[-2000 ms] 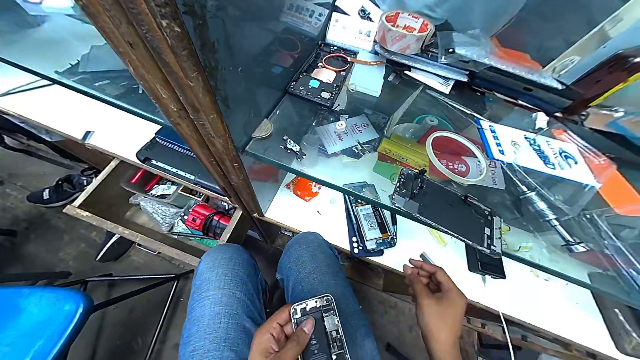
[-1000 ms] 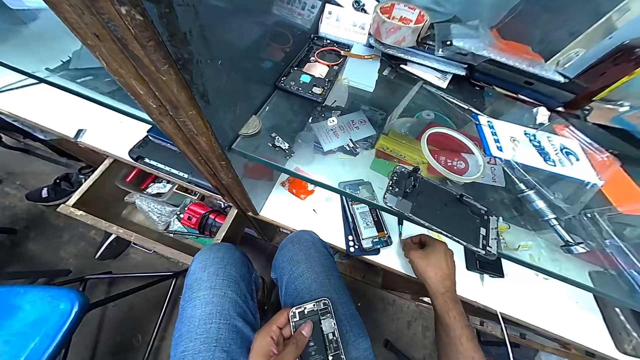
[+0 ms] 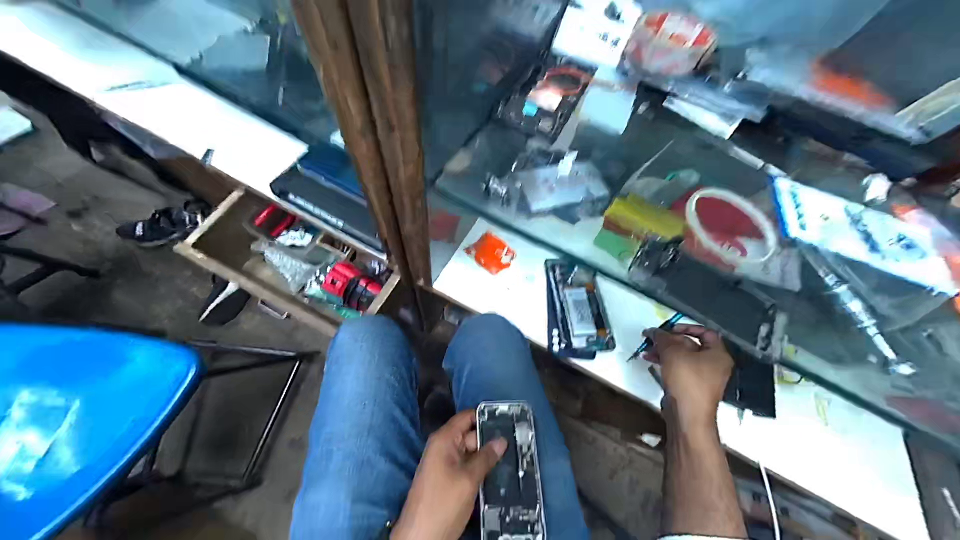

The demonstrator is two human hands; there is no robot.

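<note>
My left hand (image 3: 454,465) grips an opened smartphone (image 3: 512,480) over my thigh, thumb on its dark inside, with small metal parts showing along the frame. Over the white lower shelf, my right hand (image 3: 688,364) has its fingers around a thin dark and teal pen-like tool (image 3: 655,337), whose pointed end faces down and left. Another opened phone (image 3: 581,311) lies on the shelf, left of that tool. A dark flat panel (image 3: 756,382) lies just right of my right hand. On the glass above rests a dark phone screen assembly (image 3: 709,289).
The glass shelf's edge (image 3: 525,234) runs above the white shelf. On the glass are a tape roll (image 3: 731,225), phone parts and a metal rod-like tool (image 3: 851,304). An open wooden drawer (image 3: 259,289) holds red items. A wooden post (image 3: 382,142) and a blue seat (image 3: 90,412) stand left.
My right hand has moved from near the glass shelf's edge down to the white shelf, with the pen-like tool now plainly in its fingers. The view has turned left.
</note>
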